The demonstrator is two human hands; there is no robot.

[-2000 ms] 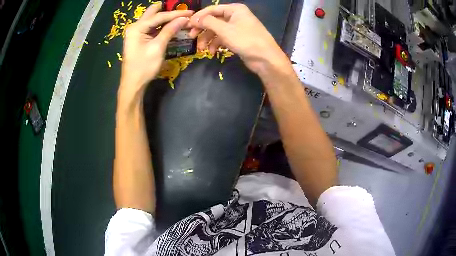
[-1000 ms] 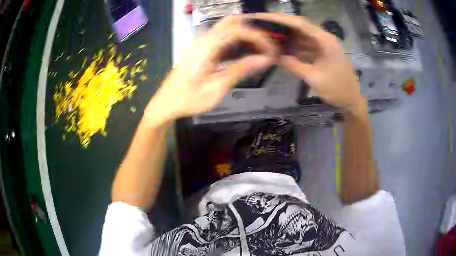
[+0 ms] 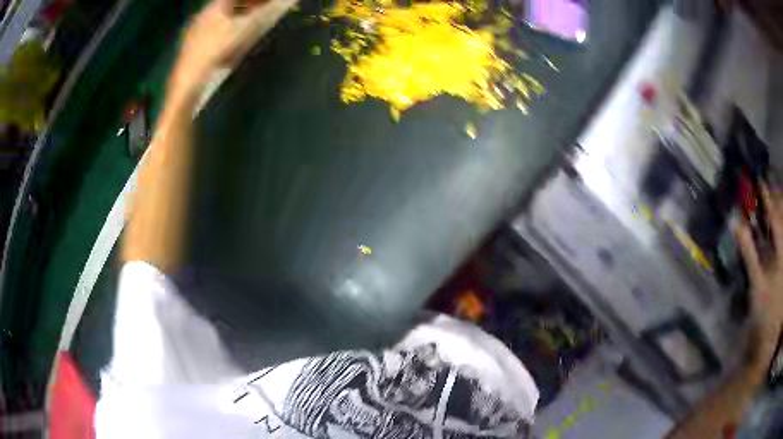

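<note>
My left hand is at the top left beside the white edge line, blurred and partly cut off by the top edge. A small dark reddish patch shows at its fingers; I cannot tell if it is held. My right hand is blurred at the right edge, over the machine. Its fingers are close to a black and red electronic unit; grip and contact are unclear. A large loose pile of small yellow parts lies on the dark green tabletop.
A phone with a purple screen lies right of the pile. The off-white machine stands at the right, with a red button and a dark-framed screen. A unit sits on the green conveyor. Something red is at bottom left.
My hands were together over the pile, then together in front of the machine around a dark and red thing. Now they are far apart, left toward the conveyor, right at the machine. The view has turned.
</note>
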